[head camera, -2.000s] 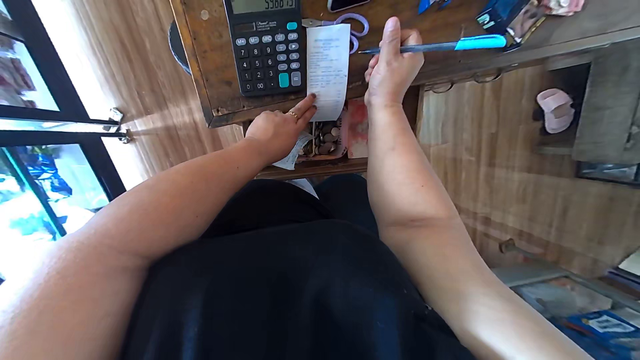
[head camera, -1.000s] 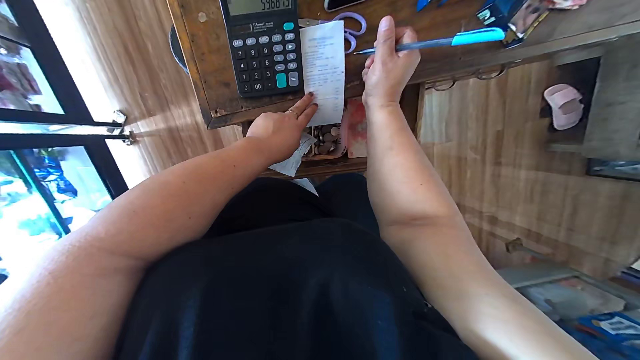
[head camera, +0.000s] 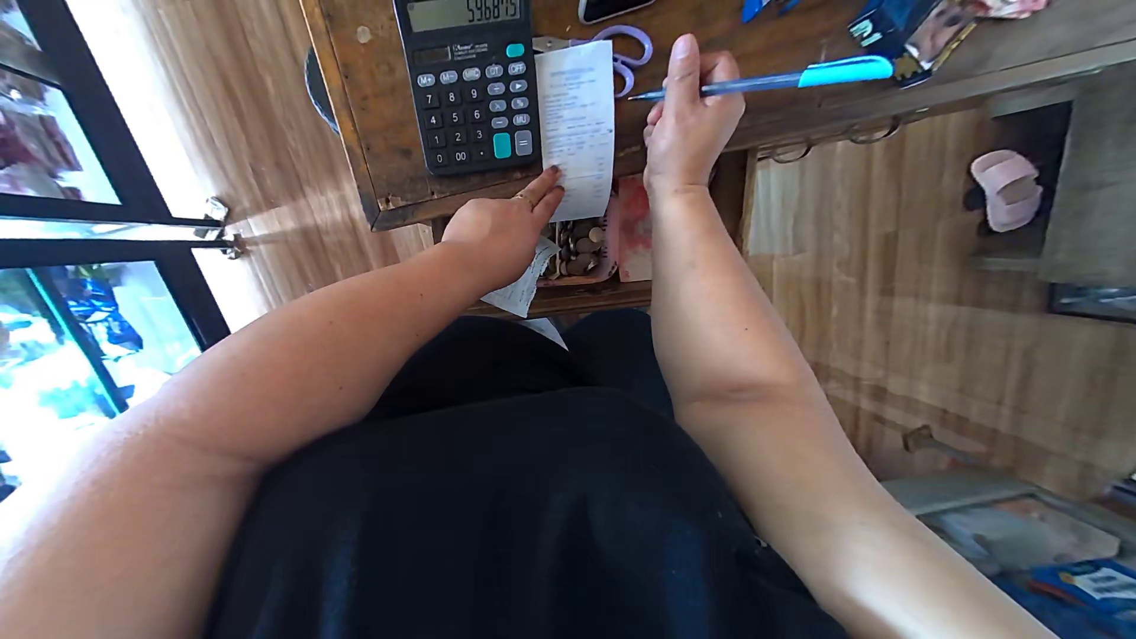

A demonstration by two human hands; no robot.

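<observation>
My left hand (head camera: 508,232) rests its fingertips on the lower left edge of a long printed paper receipt (head camera: 577,124), which hangs partly over the wooden table's front edge. A black desk calculator (head camera: 470,98) with digits on its display lies left of the receipt. My right hand (head camera: 694,120) grips a blue ballpoint pen (head camera: 763,82), its tip pointing left toward purple-handled scissors (head camera: 628,53) that lie behind the receipt. Below the tabletop, an open drawer holds coins (head camera: 581,247) and a reddish paper (head camera: 635,231). Another crumpled paper slip (head camera: 524,288) lies beneath my left hand.
A phone (head camera: 612,7) lies at the table's far edge. A dark blue packet (head camera: 901,35) sits on the wooden table (head camera: 382,160) at the right. A pink sandal (head camera: 1007,189) is on the floor at right, and a black-framed glass cabinet (head camera: 106,222) stands at left.
</observation>
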